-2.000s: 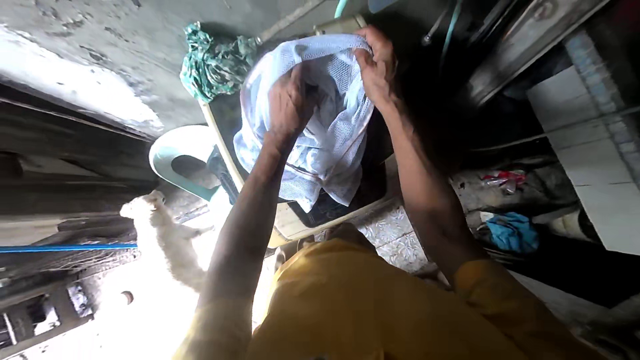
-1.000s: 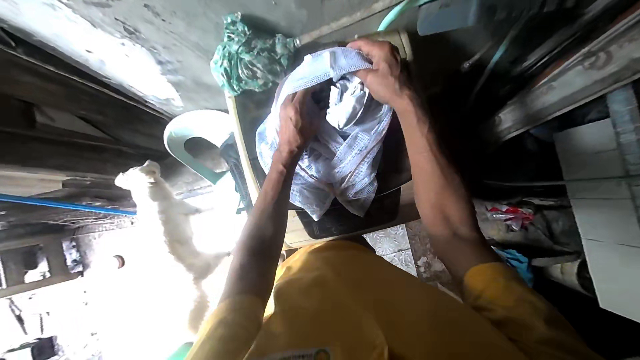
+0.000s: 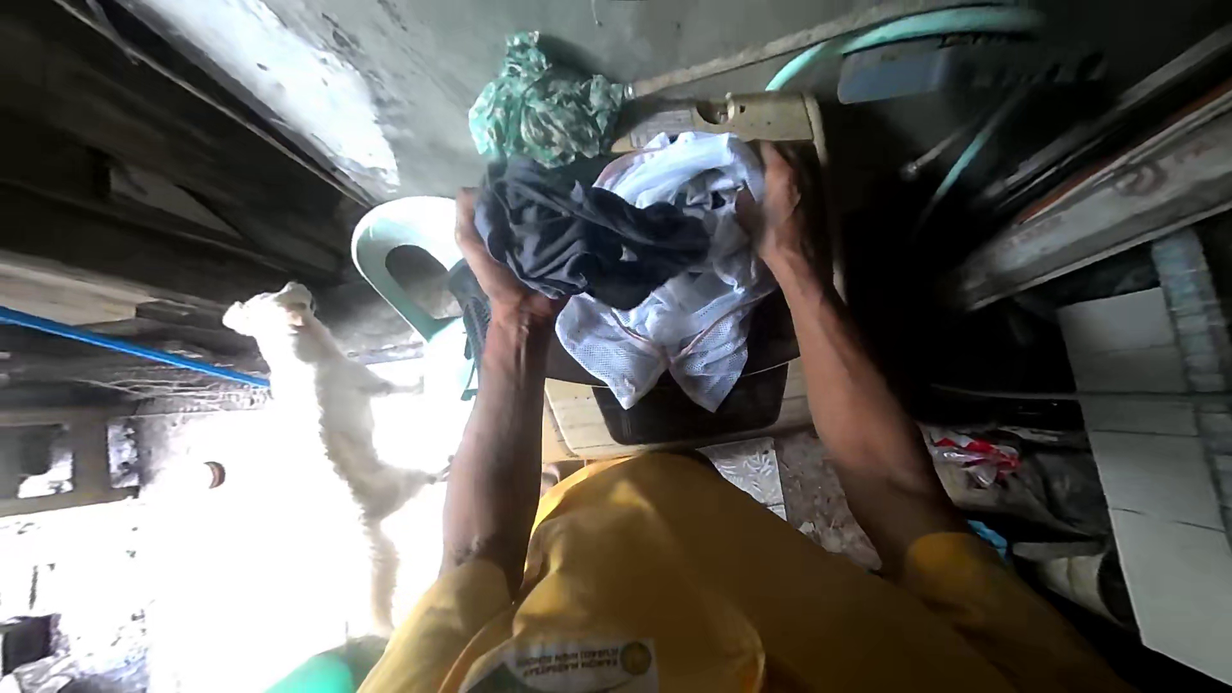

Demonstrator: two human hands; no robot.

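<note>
My left hand (image 3: 505,274) grips a bundled dark cloth (image 3: 587,236) from its left side. My right hand (image 3: 775,207) holds the right edge of a white mesh laundry bag or garment (image 3: 707,322), which hangs down in two pointed corners. The dark cloth lies against the white mesh, between both hands. Beneath them is a beige machine or tub (image 3: 770,115) with a dark opening, partly hidden by the cloths and my arms.
A crumpled green plastic bag (image 3: 549,106) lies at the tub's back left corner. A pale plastic chair (image 3: 409,221) stands left, beside a white dog (image 3: 332,404). A light green hose (image 3: 934,24) curves behind. Wooden beams and a red-and-white wrapper (image 3: 977,454) are on the right.
The dark cloth now shows between my hands, in front of the white mesh. My left hand has moved from the mesh to the left side of the dark cloth.
</note>
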